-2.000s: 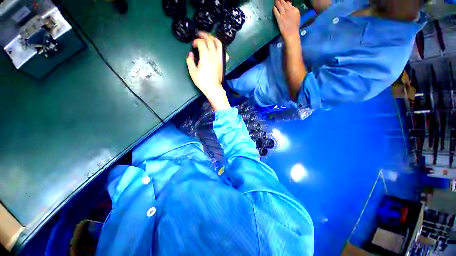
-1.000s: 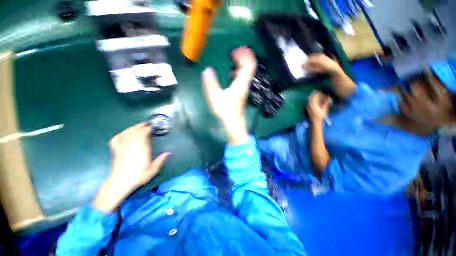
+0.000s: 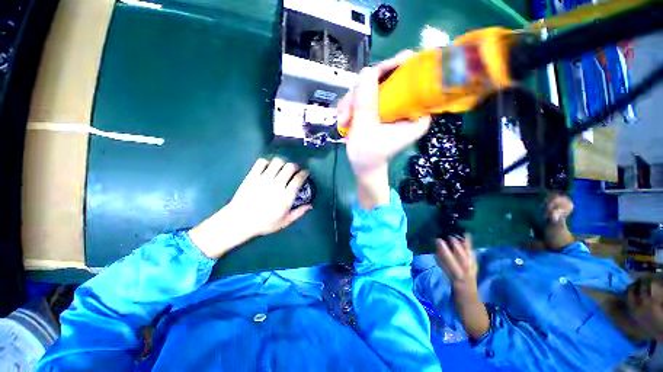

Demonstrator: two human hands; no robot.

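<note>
My left hand (image 3: 263, 197) rests on the mat with its fingers and thumb around a round black part (image 3: 304, 192). My right hand (image 3: 378, 134) is closed around the orange-yellow electric screwdriver (image 3: 436, 81) and holds it slanted, rear end up to the right. The driver's nose is down at the front of the grey screw feeder (image 3: 326, 76), by its small pick-up plate (image 3: 317, 136). The driver tip is too small to make out.
A pile of round black parts (image 3: 442, 161) lies right of my right hand, with a black bin (image 3: 536, 190) beyond it. One round part (image 3: 385, 18) is behind the feeder. A neighbouring worker's hand (image 3: 456, 260) is near the pile. Cardboard (image 3: 57, 174) lies left.
My right hand has risen from the pile area, taken hold of the hanging screwdriver and brought it to the feeder. My left hand has closed around the round part. The view has turned.
</note>
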